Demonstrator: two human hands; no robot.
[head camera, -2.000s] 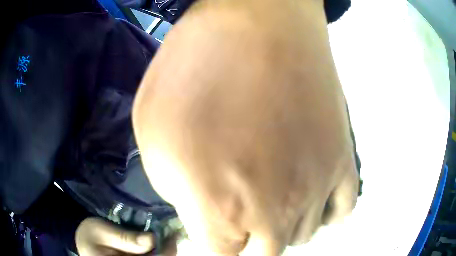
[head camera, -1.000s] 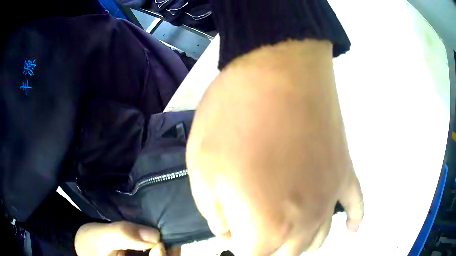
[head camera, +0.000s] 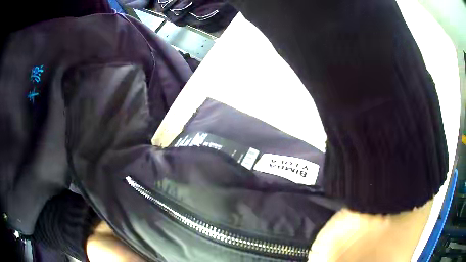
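Observation:
A dark bag (head camera: 255, 204) lies across the lower middle, with a silver metal zipper (head camera: 204, 228) curving along it. Behind the zipped section, a smooth grey-purple lining (head camera: 240, 120) carries a white brand label (head camera: 288, 169) and a black care label (head camera: 219, 146). My left hand (head camera: 368, 238) comes down from the top and meets the bag at the zipper's right end; its fingers are cut off by the bottom edge. My right hand (head camera: 110, 245) is at the lower left, partly behind the bag, its fingers hidden.
The bag lies over a white tabletop (head camera: 276, 77) with a blue-trimmed curved edge at the right. A grey metal plate (head camera: 186, 41) and dark pieces with pale zip lines (head camera: 191, 13) are at the top. My dark jacket (head camera: 30, 128) fills the left side.
The bag has turned and spread, so the labels and a longer run of zipper show. My left hand has moved down and right, partly out of view; my right hand is now more hidden.

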